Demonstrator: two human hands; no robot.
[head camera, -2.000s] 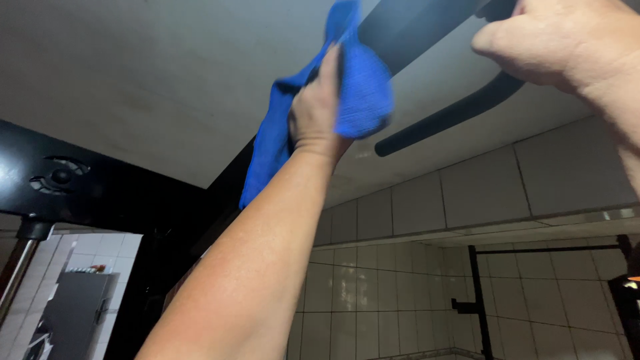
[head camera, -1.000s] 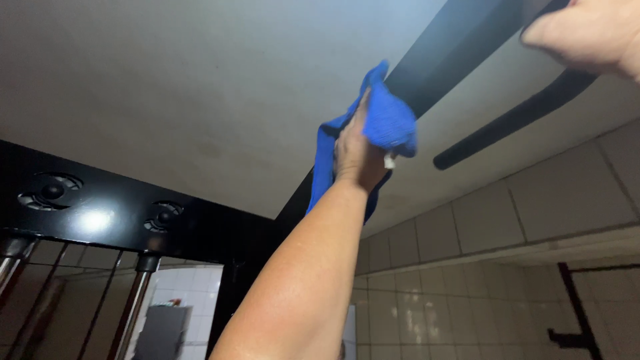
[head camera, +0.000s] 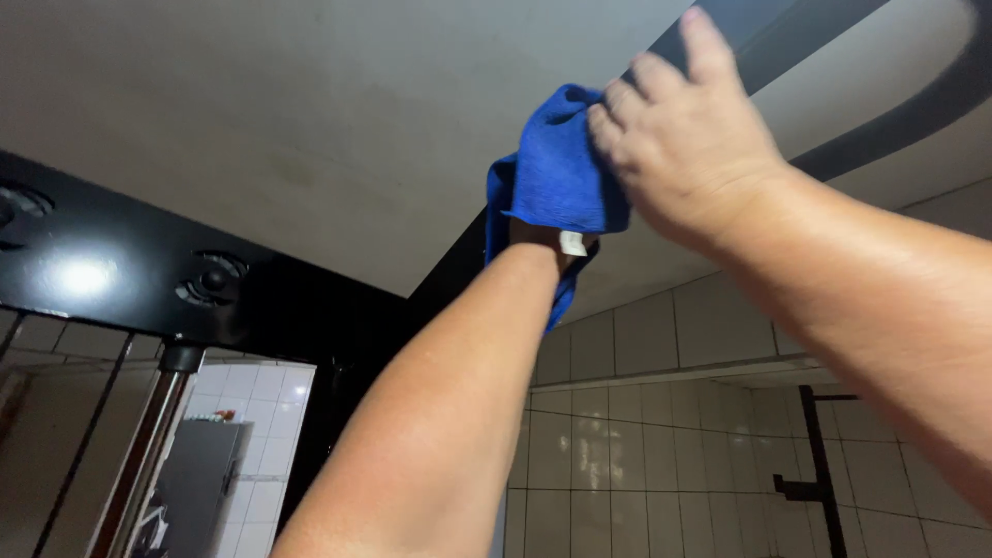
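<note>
A blue cloth (head camera: 562, 170) with a small white tag covers most of my left hand (head camera: 535, 232), which presses up against a black metal beam (head camera: 465, 256) below the ceiling. The fingers of that hand are hidden by the cloth. My right hand (head camera: 682, 132) lies just to the right, its fingers spread over the beam and its fingertips at the cloth's edge; whether it grips the cloth cannot be told. A curved black bar (head camera: 891, 132) passes behind the right wrist.
A glossy black panel (head camera: 139, 256) with round cutouts joins the beam at left. Below it stand a chromed upright (head camera: 147, 457) and a grey cabinet (head camera: 203, 480) beyond. A tiled wall (head camera: 643, 457) and a black metal rack (head camera: 821, 473) are at lower right.
My right hand has moved left along the beam, from near the curved bar to beside the cloth. My left hand keeps the cloth against the beam.
</note>
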